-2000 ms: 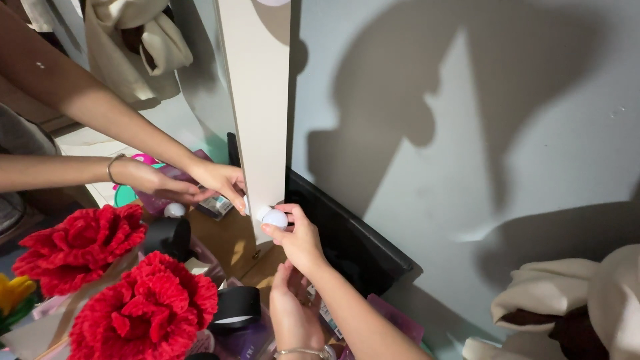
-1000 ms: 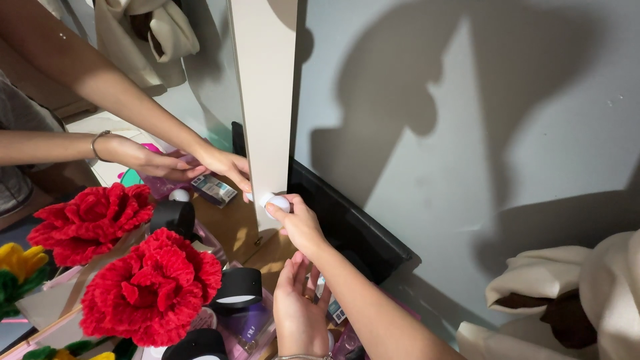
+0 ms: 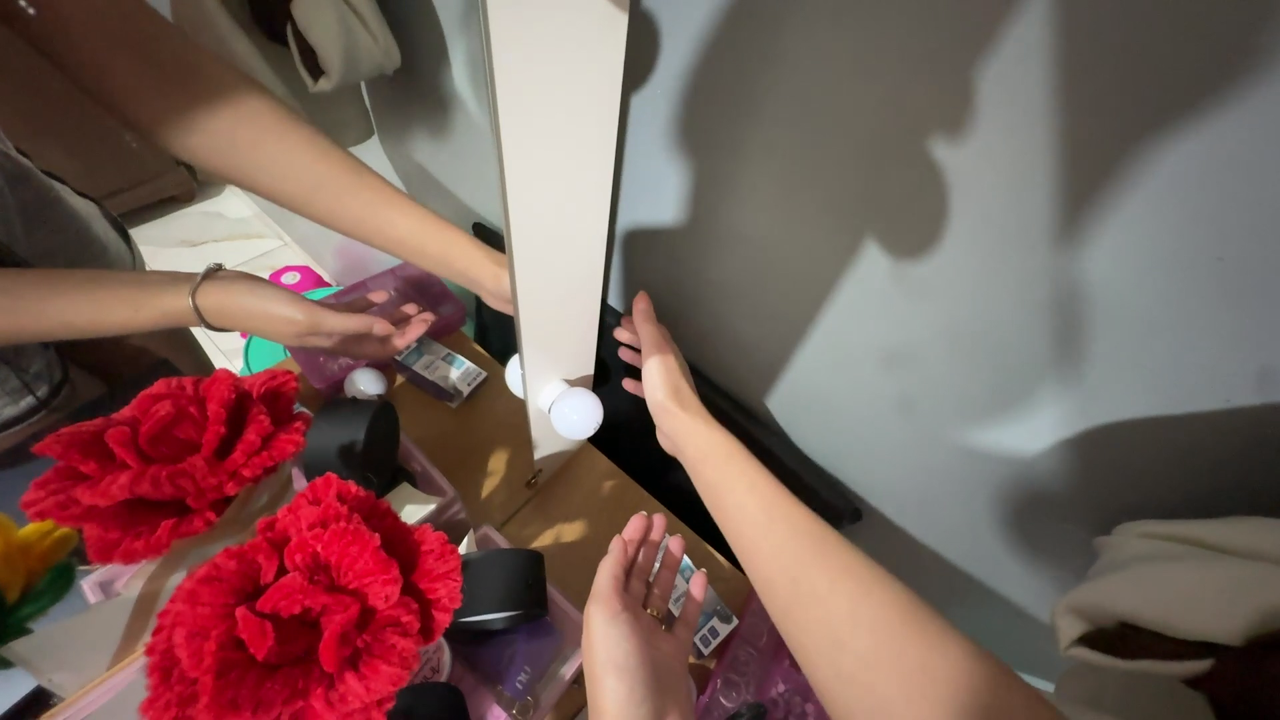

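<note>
A round white bulb (image 3: 577, 413) is at the lower end of a tall white panel (image 3: 560, 200), which seems to be the side of a mirror (image 3: 420, 150). My right hand (image 3: 665, 385) is just right of the panel, above the bulb, fingers spread and touching nothing visible. Below the bulb my left hand (image 3: 645, 625) is held palm up, fingers slightly curled, with a ring on one finger and nothing in it. The mirror shows both arms reflected and a bracelet on one wrist. Another white bulb (image 3: 366, 382) shows at the left.
Red fuzzy flowers (image 3: 300, 610) fill the lower left, near a black cylindrical object (image 3: 500, 588) and a pink container (image 3: 570, 640). A small printed box (image 3: 705, 610) lies behind my left hand on the wooden tabletop (image 3: 570, 510). Cream cloth (image 3: 1170, 580) is at the right.
My right hand has let go of the bulb and moved away from it, to the right of the panel. The bulb remains at the panel. My left hand stays palm up below.
</note>
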